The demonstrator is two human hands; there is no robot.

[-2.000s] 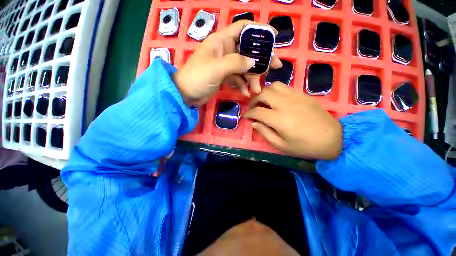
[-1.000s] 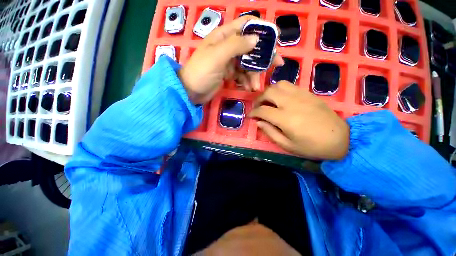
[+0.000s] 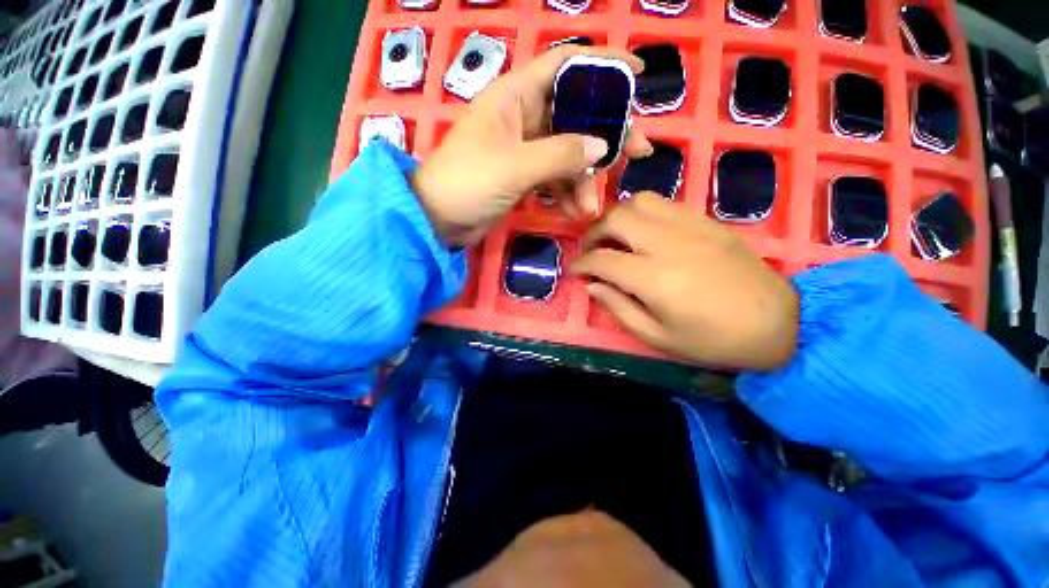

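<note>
My left hand holds a silver-edged watch unit above the red-orange tray. The unit's face is up and dark, and my left thumb lies at its lower edge. My right hand rests over the tray's front pockets, fingers bent; whether it holds anything is hidden. A second watch unit lies face up in a front pocket, left of my right fingertips, with a bright streak across its dark face. More black-faced units sit in the pockets at right.
Two units at the tray's upper left lie face down, showing round dark sensor windows. A white tray full of black-faced units stands at left. A pen lies right of the red-orange tray. Green bench surface shows between the trays.
The held unit's screen has gone from lit rows of white text to dark. My left thumb has moved from the screen's upper part down to its lower edge. My right hand is nearly unmoved.
</note>
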